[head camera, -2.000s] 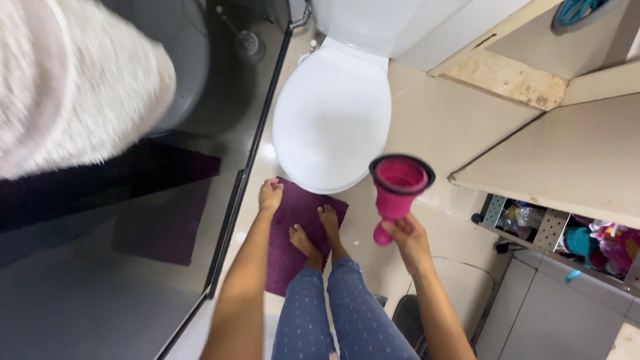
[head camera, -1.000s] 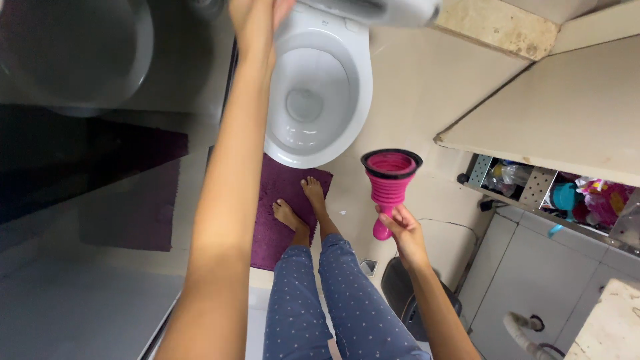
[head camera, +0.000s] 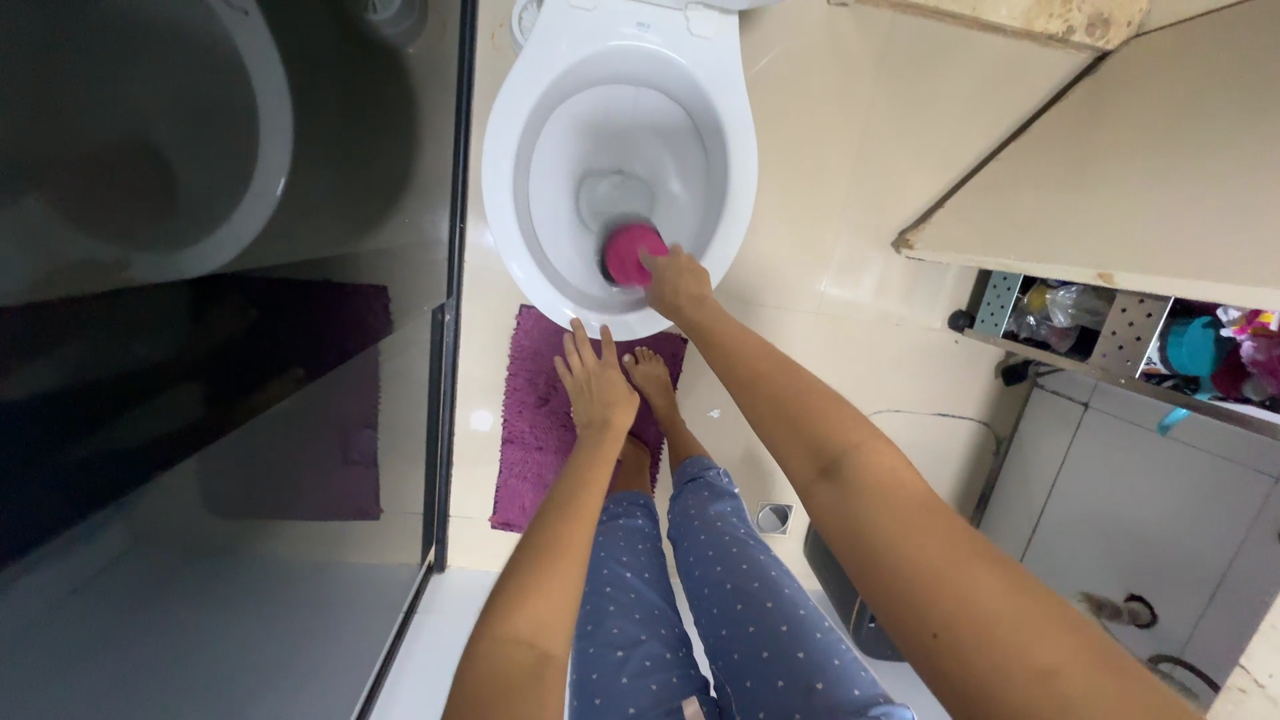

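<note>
The pink plunger with a black rim is in my right hand, held over the front part of the open toilet bowl. Its rim points down into the bowl, and its handle is mostly hidden by the cup and my fingers. Water stands at the bottom of the bowl, just beyond the plunger. My left hand is empty with its fingers spread, near the front edge of the bowl and above the purple bath mat. Whether its fingertips touch the bowl cannot be told.
A dark glass shower panel with a black frame stands at the left. On the right are a beige cabinet panel and a metal rack holding various items. A floor drain and a dark bin lie near my legs.
The toilet lid, closed two seconds ago, is up. My right hand has moved the plunger from the right of the toilet to over the bowl, turning it rim down. My left hand has come back from the raised lid.
</note>
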